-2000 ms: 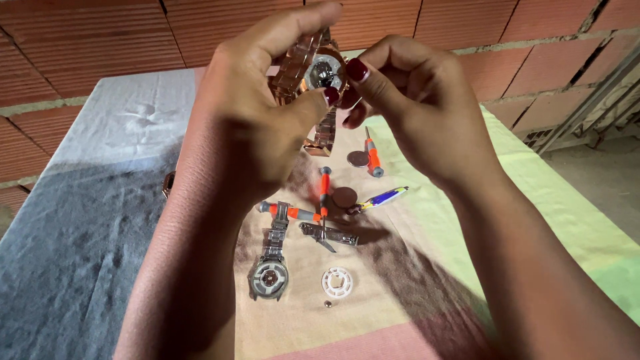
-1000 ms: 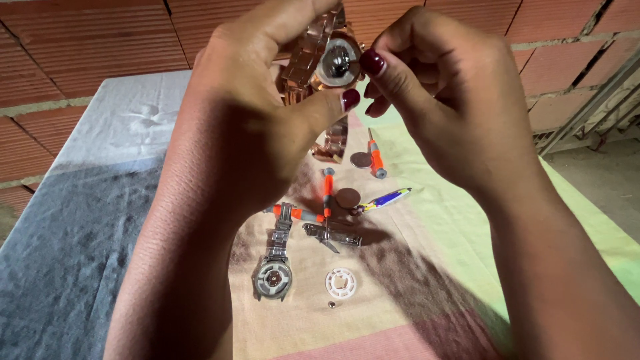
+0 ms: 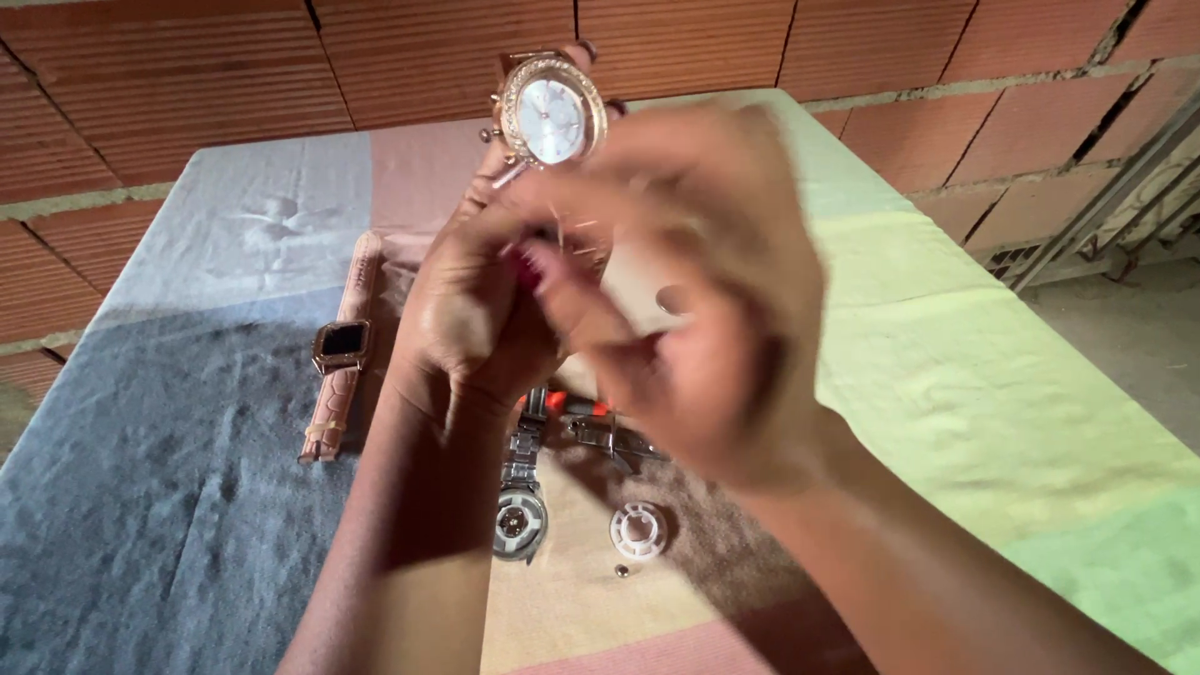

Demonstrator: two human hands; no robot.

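My left hand [image 3: 469, 291] holds up a rose-gold wristwatch [image 3: 551, 122] with a stone-set bezel, its white dial facing me. My right hand [image 3: 694, 291], blurred, is crossed over the watch's band, its thumb and fingertips close to the left hand; whether it grips the band is hard to tell. Below the hands lie a silver wristwatch [image 3: 520, 523] with its inner side showing, a white plastic ring [image 3: 638, 531], a small round metal part [image 3: 622, 570] and a metal tool [image 3: 614, 439]. An orange-and-grey handle [image 3: 577, 405] is partly hidden by the right hand.
A smartwatch [image 3: 341, 343] with a pink strap lies left of my left forearm. A round disc [image 3: 669, 300] shows between the right hand's fingers. The cloth-covered table [image 3: 937, 394] stands against a hollow-brick wall [image 3: 450, 56], with a metal frame [image 3: 1116, 178] at the right.
The watch has been turned: its open back showed before, and its dial faces me now. My right hand has moved left across the band. The view has shifted, showing the smartwatch.
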